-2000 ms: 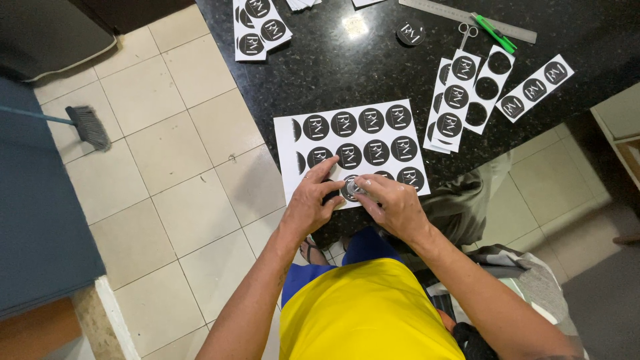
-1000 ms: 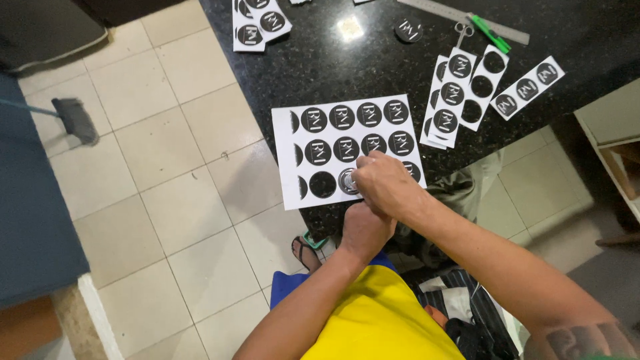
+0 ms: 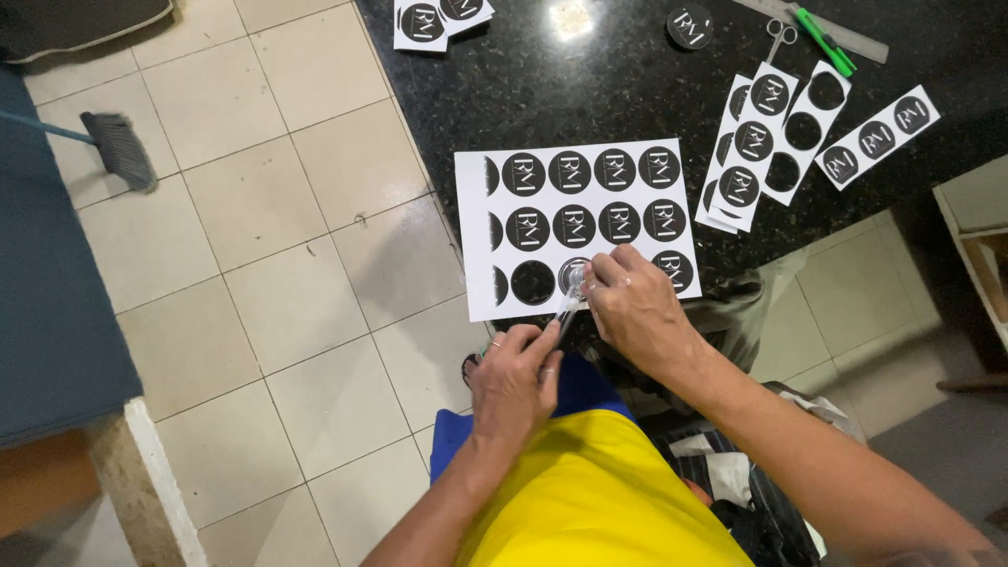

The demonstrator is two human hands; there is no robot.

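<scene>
A white sheet (image 3: 476,236) printed with rows of round black labels lies at the edge of the dark speckled countertop. One round hole (image 3: 533,283) in its lowest row shows the dark stone beneath. Beside that hole, a clear circle-cutting tool (image 3: 576,285) rests over a label. My right hand (image 3: 636,303) grips the tool's top with curled fingers. Below the sheet's edge, my left hand (image 3: 516,382) holds the tool's slim handle between thumb and fingers. The exact shape of the tool is partly hidden by my right hand.
Cut label strips (image 3: 878,138) lie at the right, near small scissors (image 3: 780,35), a green utility knife (image 3: 824,42) and a metal ruler (image 3: 854,37). A loose round label (image 3: 690,27) and more label pieces (image 3: 421,26) are farther back. A broom (image 3: 120,151) stands on the tiled floor.
Two seconds ago both hands were on the sheet, covering the spot where the hole now shows. Since the middle frame, my left hand has moved left, away from my right wrist.
</scene>
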